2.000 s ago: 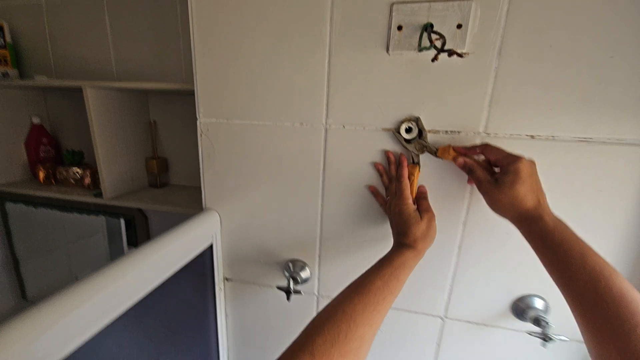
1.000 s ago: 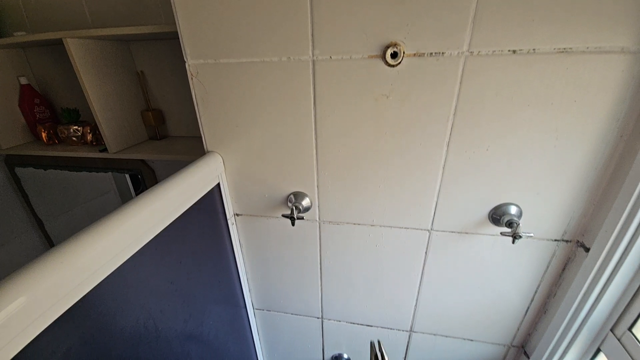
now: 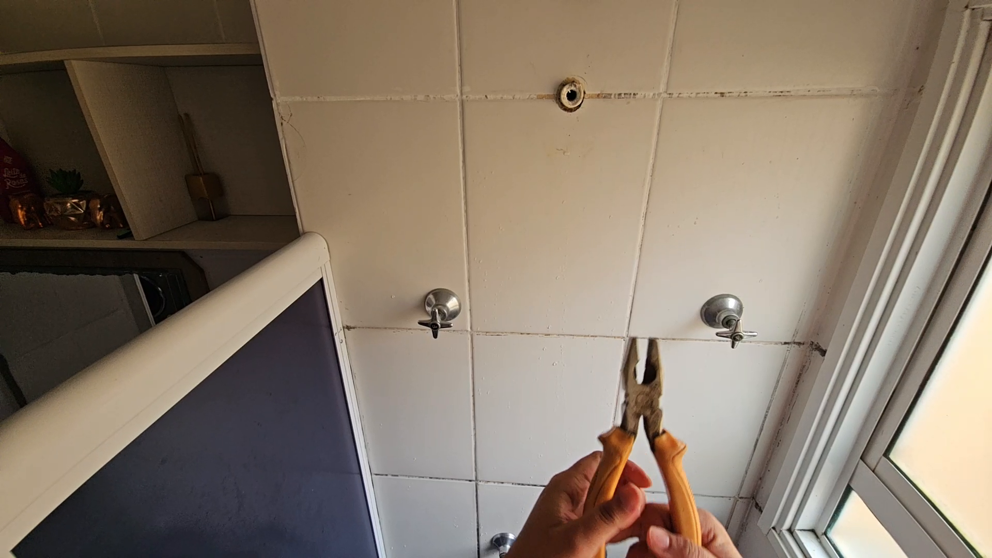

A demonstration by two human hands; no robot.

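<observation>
Combination pliers (image 3: pixel 643 399) with orange handles point upward at the lower middle, their jaws slightly apart. My left hand (image 3: pixel 577 508) grips the left handle, and my right hand (image 3: pixel 682 535) is around the lower part of the right handle, partly cut off by the frame's bottom edge. Nothing is between the jaws. Above them, a round pipe outlet (image 3: pixel 571 94) with a brown-stained rim sits in the white tiled wall. A chrome cross-handle valve (image 3: pixel 439 311) is left of the pliers, and a second chrome valve (image 3: pixel 726 318) is to their right.
A white-framed dark panel (image 3: pixel 232 434) rises at the left. Behind it are shelves (image 3: pixel 232 231) holding a red bottle, a small plant in a copper-coloured pot and a reed diffuser. A white-framed window (image 3: pixel 876 449) stands at the right. Another chrome fitting (image 3: pixel 502 541) shows low down.
Two seconds ago my hands held the pliers against the wall outlet; now they hold them lower, away from it. The view has tilted down, and the box with wires is out of frame.
</observation>
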